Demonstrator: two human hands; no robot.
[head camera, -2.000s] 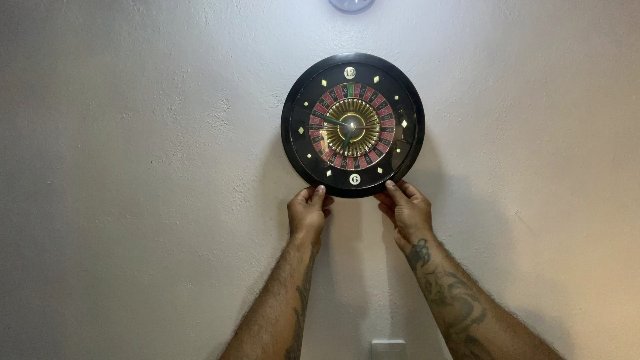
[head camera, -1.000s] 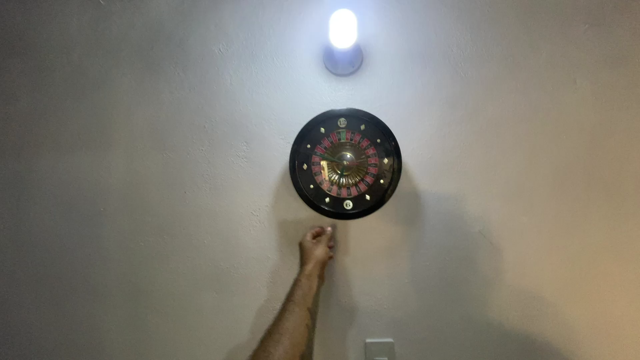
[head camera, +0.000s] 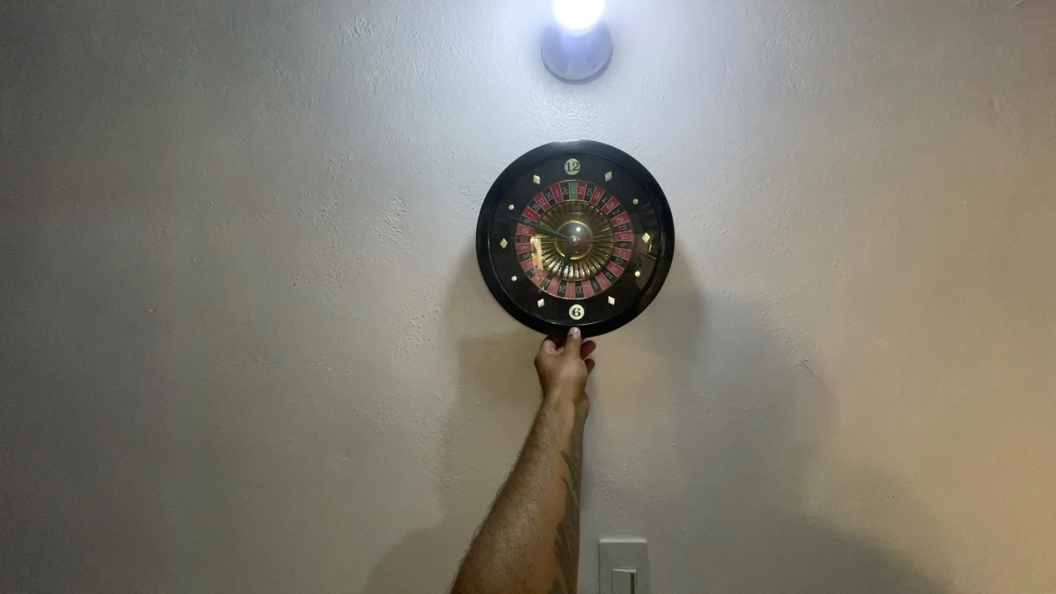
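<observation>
A round black wall clock (head camera: 575, 322) with a roulette-wheel face is against the wall, its 12 at the top and its 6 at the bottom. At its lower rim is my left hand (head camera: 565, 363), the thumb on the front edge just below the 6 and the fingers bent behind or under the rim. The forearm below bears a tattoo. My right hand is out of view.
Above the clock, a lit bulb (head camera: 578, 10) sits in a round wall-mounted lamp holder (head camera: 577, 56). A light switch plate (head camera: 624, 549) is on the textured wall (head camera: 247, 289) at the bottom edge, right of my forearm.
Two seconds ago both hands held the clock's lower rim; the right hand has since left the view. My left hand was just below the clock one second ago and now grips its bottom edge.
</observation>
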